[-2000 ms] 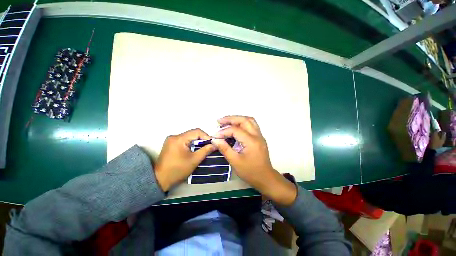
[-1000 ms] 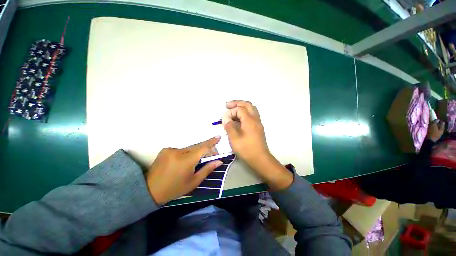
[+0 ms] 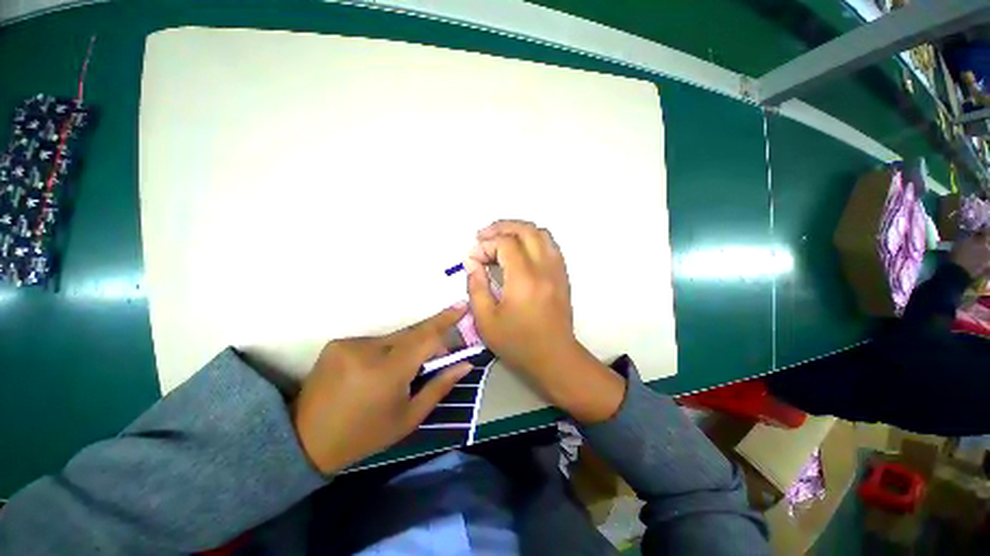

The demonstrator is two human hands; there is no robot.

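My left hand holds the black striped sheet by its upper edge, between thumb and fingers, at the near edge of the cream mat. A pink piece, likely the plastic housing, shows between my two hands, mostly hidden by the fingers. My right hand is just above and to the right, its fingertips pinched on a small dark piece that sticks out to the left.
A stack of board panels with red lines lies on the green bench at the far left. A cardboard box of pink parts stands at the right, near another person's arm. A pale rail runs along the back.
The dark piece has come out from the sheet area and now sticks out at my right fingertips. The striped sheet has turned and shifted slightly nearer. The whole view has moved right.
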